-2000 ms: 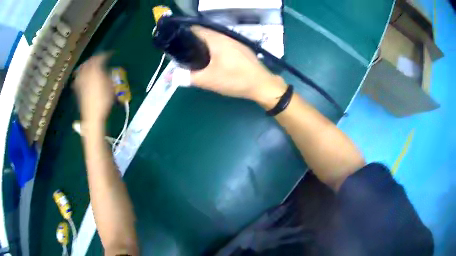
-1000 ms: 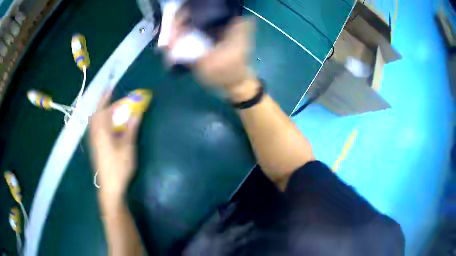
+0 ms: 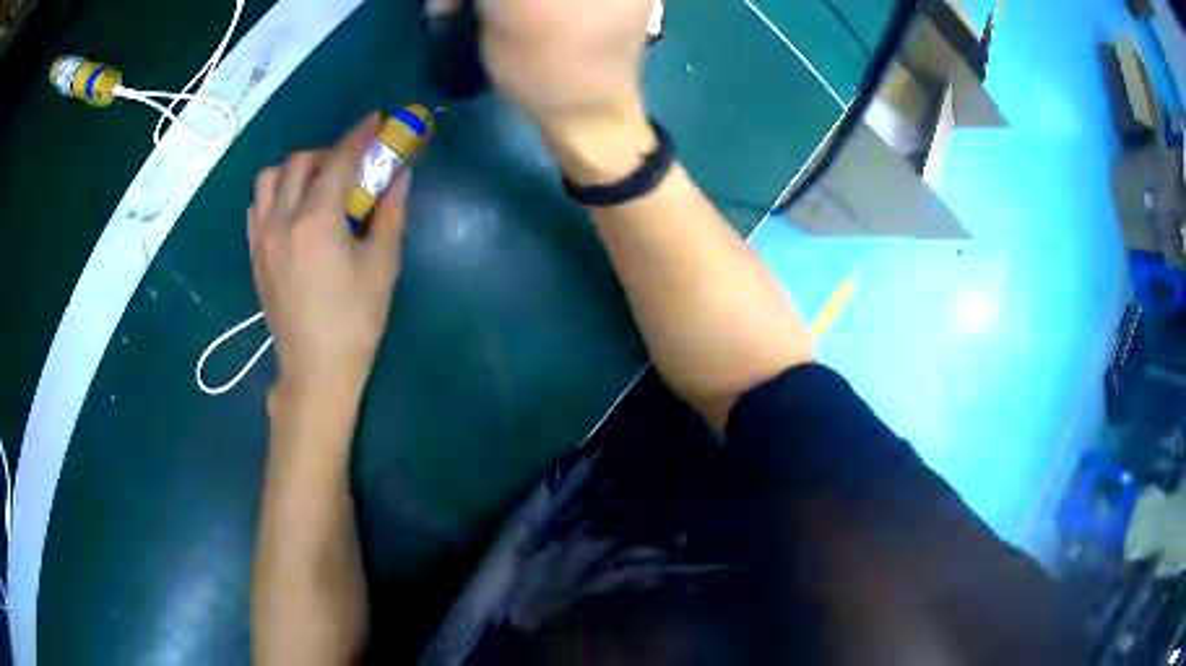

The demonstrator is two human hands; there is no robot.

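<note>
My left hand (image 3: 319, 254) holds a yellow corded unit (image 3: 386, 163) between thumb and fingers, just above or on the dark green work surface (image 3: 481, 351). The unit has a blue band near its upper end and a silvery white label. A white cord (image 3: 234, 364) loops out from beside my left wrist. My right hand (image 3: 566, 65) is at the top edge, blurred and partly cut off. It is closed around a black electric screwdriver (image 3: 455, 52), whose thin tip points toward the upper end of the unit.
Another yellow corded unit (image 3: 86, 81) lies at the upper left, its white cord lying over the curved white rail (image 3: 143, 195). A thick black cable (image 3: 852, 124) curves at the upper right. An open cardboard box (image 3: 884, 182) stands beyond the table edge, on blue flooring.
My left hand first took up a yellow unit beyond the rail and brought it right over the near surface. The screwdriver has come down beside it. The view has shifted, and the feeder has left the picture.
</note>
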